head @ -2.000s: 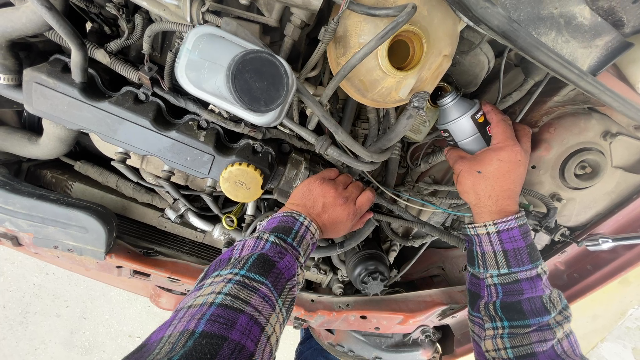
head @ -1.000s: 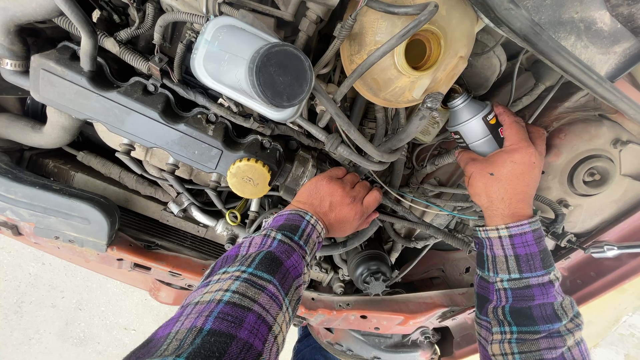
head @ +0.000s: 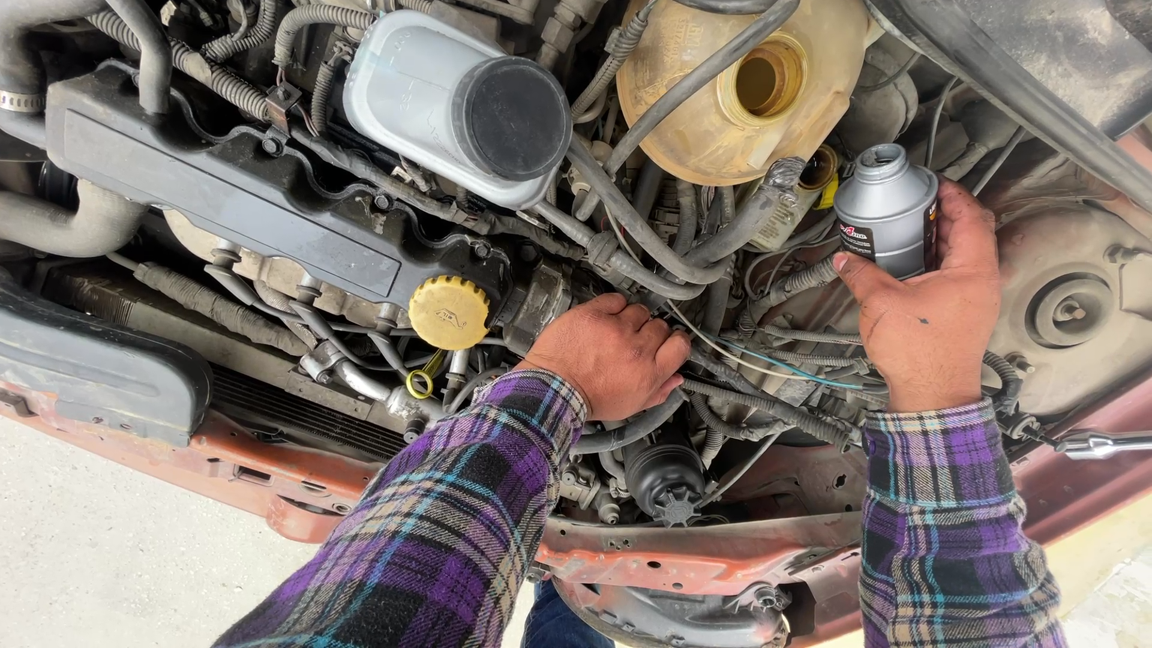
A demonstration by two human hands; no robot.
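My right hand (head: 931, 297) holds a small silver bottle (head: 886, 207) upright by its side; its mouth has no cap on it. Just left of the bottle is an open reservoir with a yellowish neck (head: 821, 169), partly behind a hose. My left hand (head: 612, 354) lies on the engine beside the thermostat-side housing and hoses, its fingers curled; whether it grips anything is hidden. Above, a translucent coolant expansion tank (head: 670, 108) shows an uncapped neck. The yellow oil filler cap (head: 449, 311) sits on the black valve cover (head: 243, 193), left of my left hand.
A pale fluid reservoir with a black cap (head: 511, 117) stands at the upper middle. The yellow dipstick loop (head: 420, 383) is below the oil cap. A black power-steering reservoir (head: 664, 472) sits near the red front panel (head: 702, 553). A ratchet handle (head: 1102, 445) lies at the right edge.
My right hand has turned the silver bottle from tilted, with its mouth at the reservoir neck, to upright and a little away from it. My left hand stays at the same place on the engine.
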